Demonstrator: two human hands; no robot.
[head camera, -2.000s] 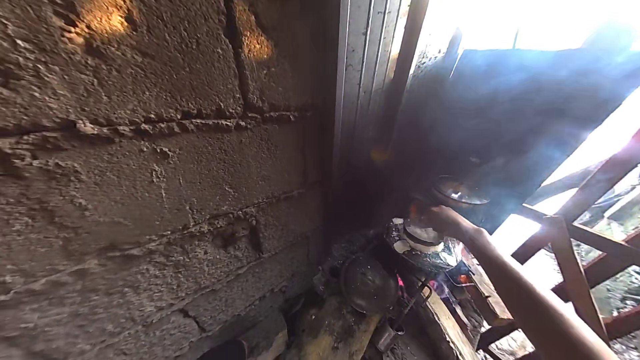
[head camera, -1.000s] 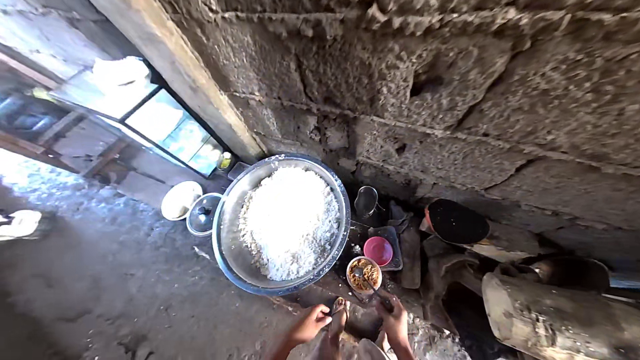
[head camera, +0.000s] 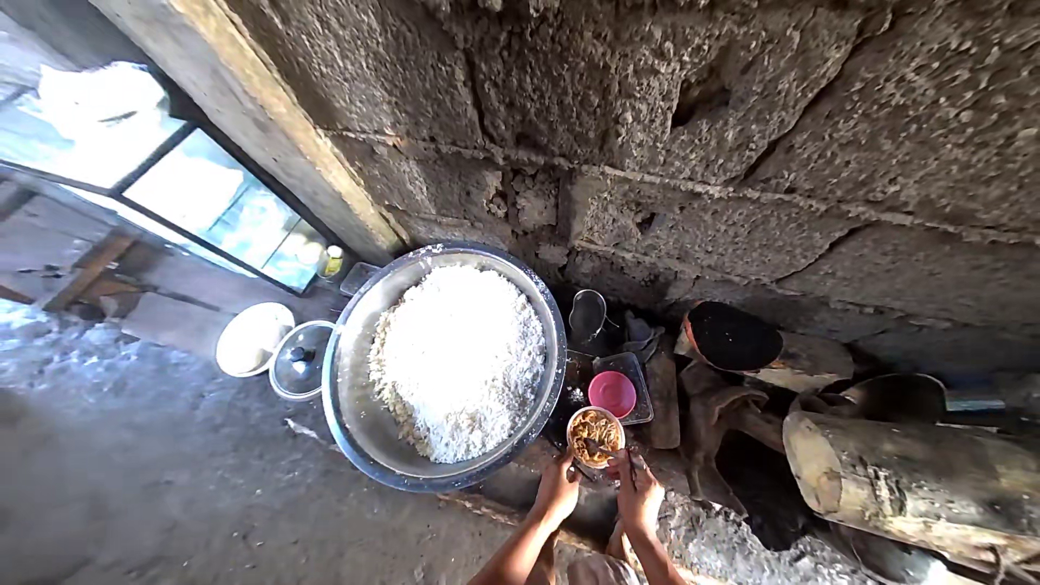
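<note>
A small round tub of brownish shredded food (head camera: 595, 437) is at the lower middle of the head view. My left hand (head camera: 558, 490) is at its lower left rim, the fingers bent against it. In my right hand (head camera: 639, 490) is the handle of a utensil (head camera: 600, 448), whose end rests in the food. Just above the tub, a pink plastic bowl (head camera: 612, 394) sits in a clear plastic tray (head camera: 638, 382). To the left stands a large metal basin (head camera: 349, 406) heaped with white cooked rice (head camera: 459, 357).
A glass lid (head camera: 302, 360) and white bowl (head camera: 254, 340) lie left of the basin. A glass-fronted case (head camera: 211, 195) stands at the upper left. Along the block wall (head camera: 731, 162) are a metal mug (head camera: 587, 315), a blackened pan (head camera: 734, 335) and a thick log (head camera: 910, 471).
The view has swung from the smoky fire to the rice basin. Since one second ago, my left hand has moved up to the tub; my right hand remains beside it with the utensil.
</note>
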